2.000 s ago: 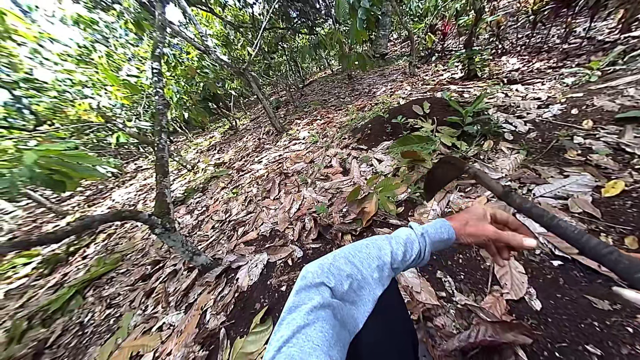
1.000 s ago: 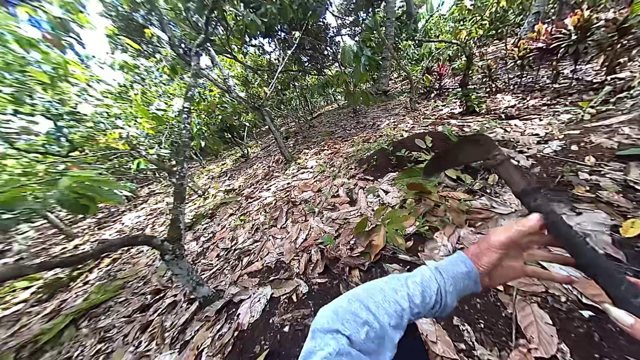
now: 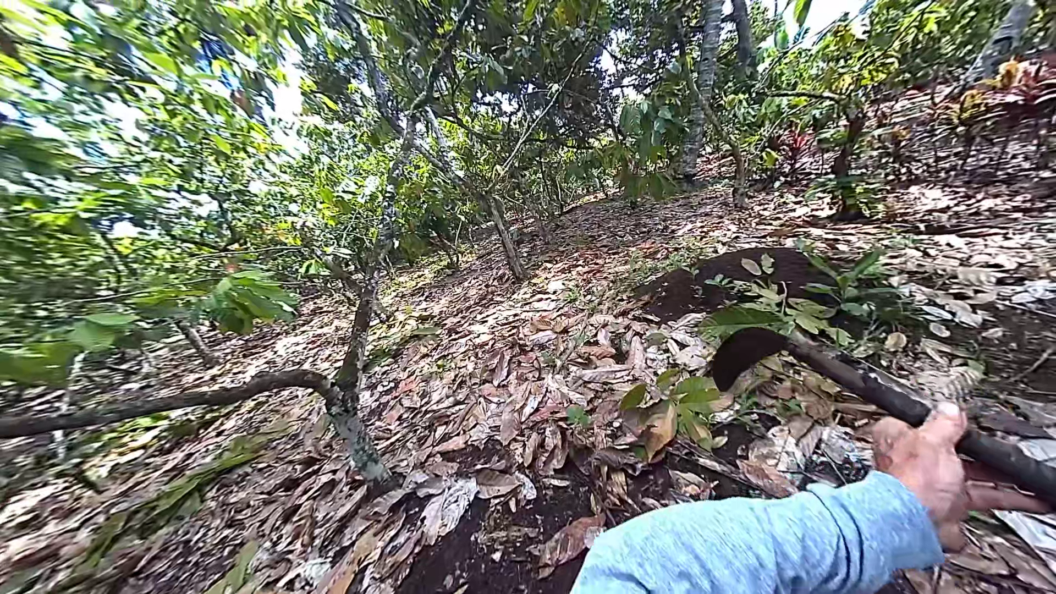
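Observation:
My left hand (image 3: 928,470), in a light blue sleeve, is at the lower right. It is wrapped over the dark handle (image 3: 874,389) of a long-handled tool, likely a hoe, with some fingers stretched below the handle. The tool's dark, curved blade (image 3: 747,355) is at the far end, just above the leaf litter and beside a low green seedling (image 3: 685,404). The handle runs out of the frame at the right edge. My right hand is not in view.
A slender lichen-marked tree (image 3: 351,412) leans at the left, with a low bent branch (image 3: 165,402). Dry leaves (image 3: 528,363) cover the slope. A dark soil mound (image 3: 742,276) rises behind green plants (image 3: 858,289). More trunks (image 3: 705,91) stand farther up.
The blade lifted between the first and second frames and is lower again now. My left hand, spread beside the handle earlier, is now around it. Fingertips at the right edge have left view.

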